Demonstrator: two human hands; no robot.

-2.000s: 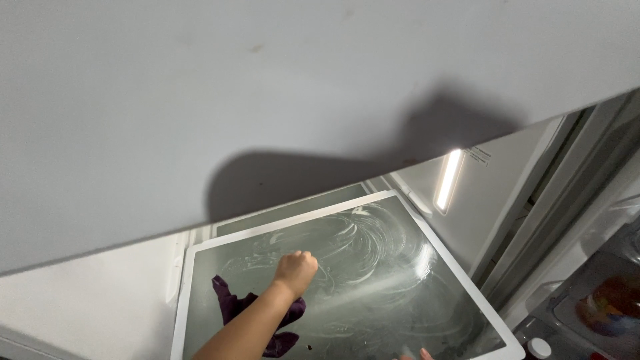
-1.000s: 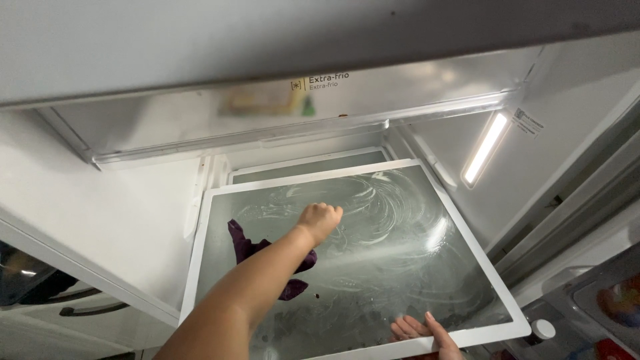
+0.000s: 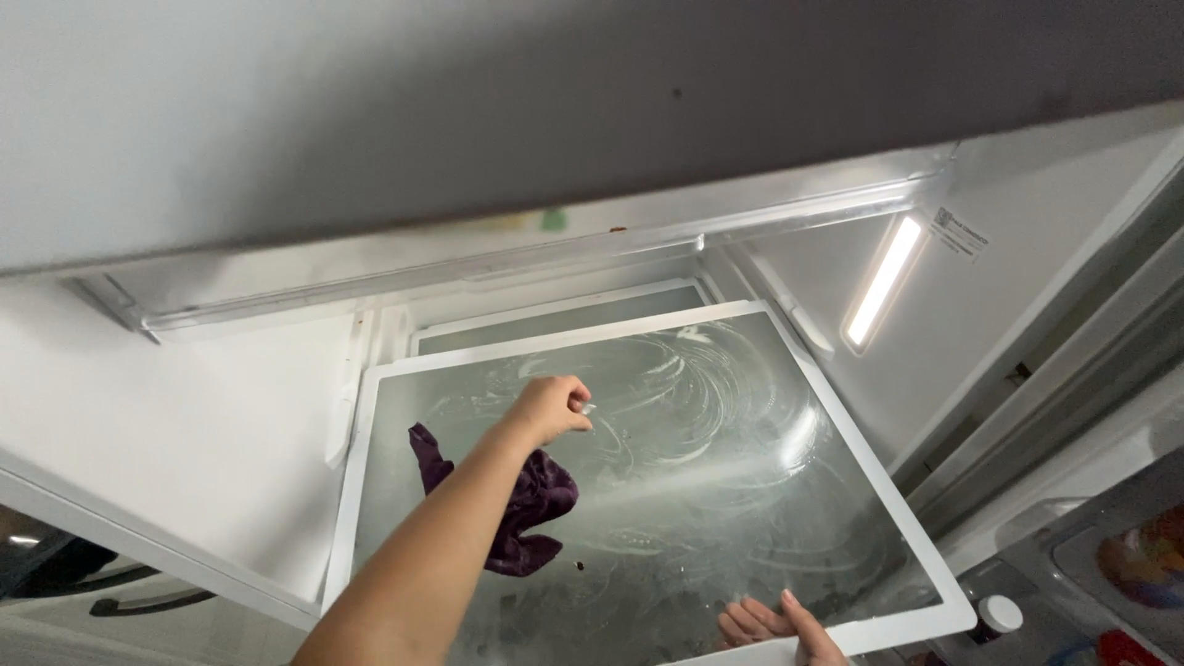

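A glass refrigerator shelf (image 3: pixel 860 634) with a white frame is tilted and bears whitish swirling smears. Over its middle, my left hand (image 3: pixel 555 410) pinches a small, pale, translucent piece between thumb and fingertips; what it is cannot be told. Below that hand a crumpled dark purple cloth (image 3: pixel 536 499) lies on the glass, partly hidden by my left forearm. My right hand (image 3: pixel 772 627) grips the shelf's front edge at the lower right, thumb at the frame and curled fingers seen at the glass. A small dark speck (image 3: pixel 580 566) is on the glass near the cloth.
A large grey-white surface crosses the top of the view. Beneath it is a clear upper shelf (image 3: pixel 555 268). Another framed shelf (image 3: pixel 564 314) shows behind. A lit lamp (image 3: pixel 883 282) is on the right wall. Door bins with a white-capped container (image 3: pixel 999 613) stand at the lower right.
My right hand, barely visible two seconds ago, shows at the shelf's front edge. My left hand has gone from a closed-looking fist to a visible pinch. The view has shifted, uncovering more of the interior.
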